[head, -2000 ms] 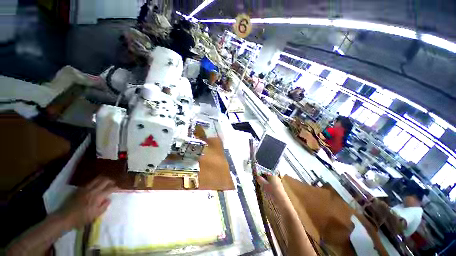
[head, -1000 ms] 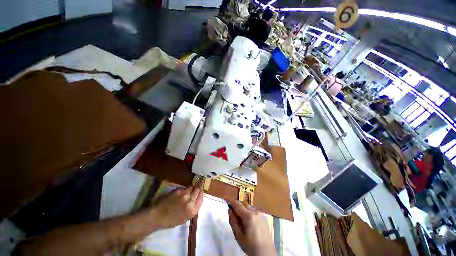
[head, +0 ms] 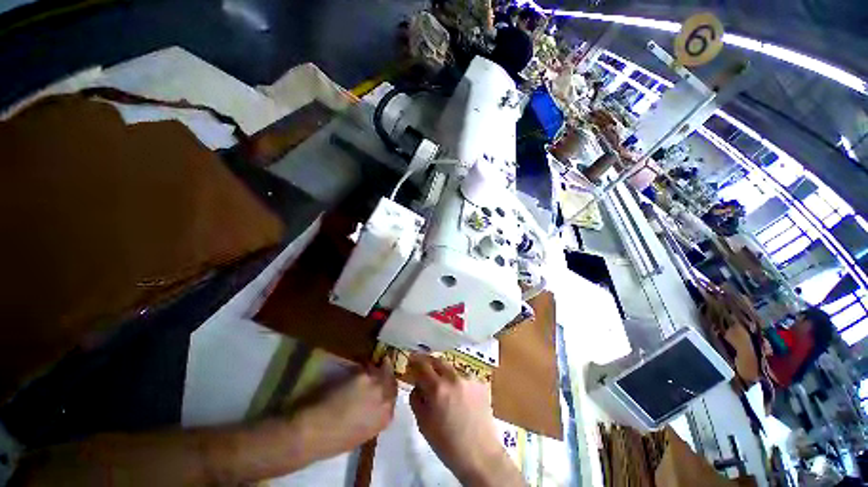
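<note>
The white pattern sewing machine (head: 447,295) with a red three-diamond mark stands in front of me. A brown bag panel (head: 526,366) lies under its head and shows on both sides. My left hand (head: 357,409) and my right hand (head: 445,399) are close together at the yellow-gold clamp frame (head: 473,366), which they partly hide. A narrow brown handle strap (head: 365,463) hangs down from under my left hand toward me. The fingertips of my right hand are hidden or blurred at the clamp. The white template sheet (head: 409,461) lies below the hands.
A large brown panel stack (head: 124,219) lies to the left. The control screen (head: 671,378) stands to the right, with a panel pile (head: 633,457) seen edge-on below it. Brown thread cones (head: 600,166) are behind the machine. A person in red (head: 795,350) is at the far right.
Both hands have come from apart to close together at the clamp, my right hand moving left and up. Two seconds ago my right hand was at the right pile. The view has shifted.
</note>
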